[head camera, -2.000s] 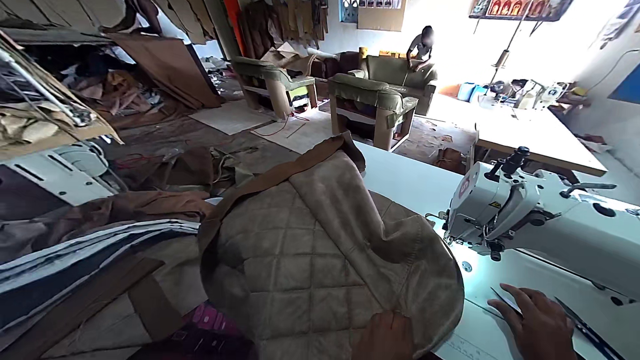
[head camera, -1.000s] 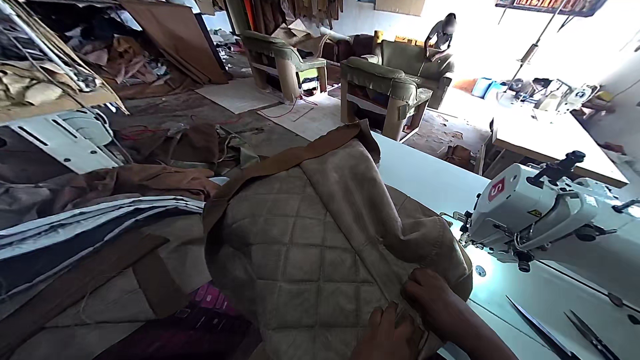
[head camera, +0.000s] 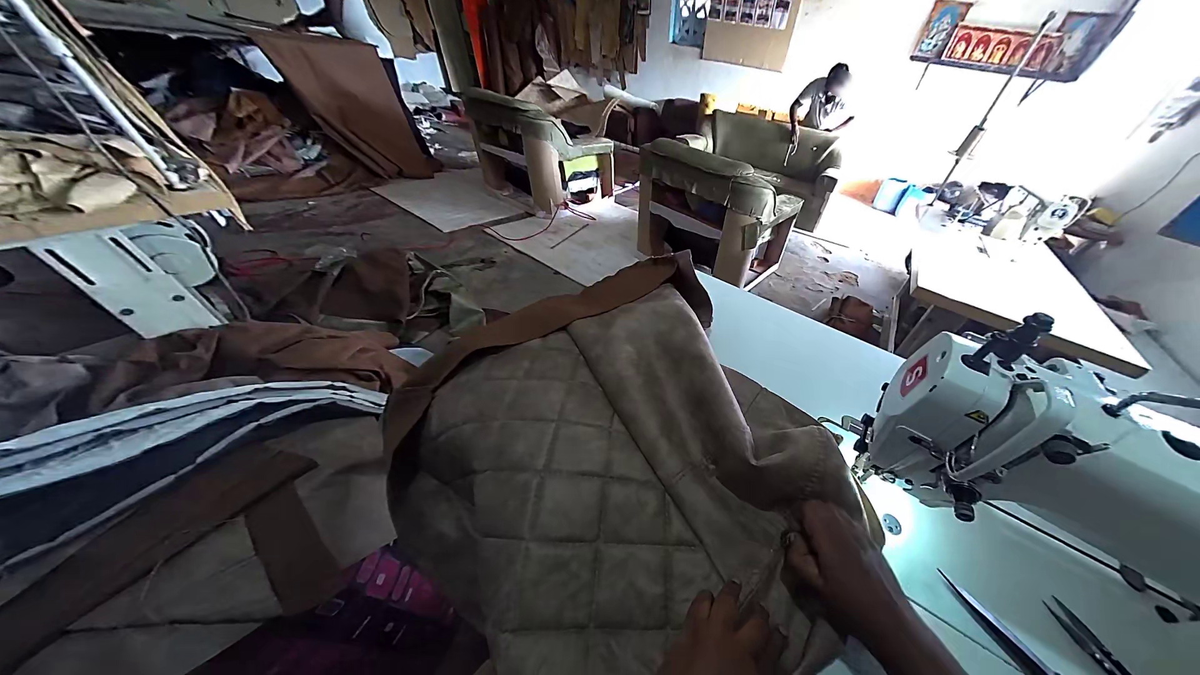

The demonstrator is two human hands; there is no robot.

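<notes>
A quilted brown suede-like cover [head camera: 572,478] with a darker brown border lies in front of me, partly on the white sewing table [head camera: 797,328]. My left hand [head camera: 722,633] grips the cover near its lower right seam. Just above and right of it, my right hand [head camera: 834,562] pinches the same seam, its fingertips close to the left ones. The industrial sewing machine [head camera: 984,422] stands right of the cover, its lamp lighting the needle plate [head camera: 891,525]. Scissors [head camera: 994,623] and a second pointed metal tool [head camera: 1083,637] lie right of my right hand.
Brown material and a striped cloth [head camera: 197,431] are heaped at the left. Behind the table stand unfinished armchairs [head camera: 712,187] and a sofa [head camera: 778,155], with a person [head camera: 820,103] beside it. Another worktable [head camera: 1022,291] is at the back right.
My right hand was by the scissors on the table two seconds ago; it has moved left onto the cover's seam, beside my left hand.
</notes>
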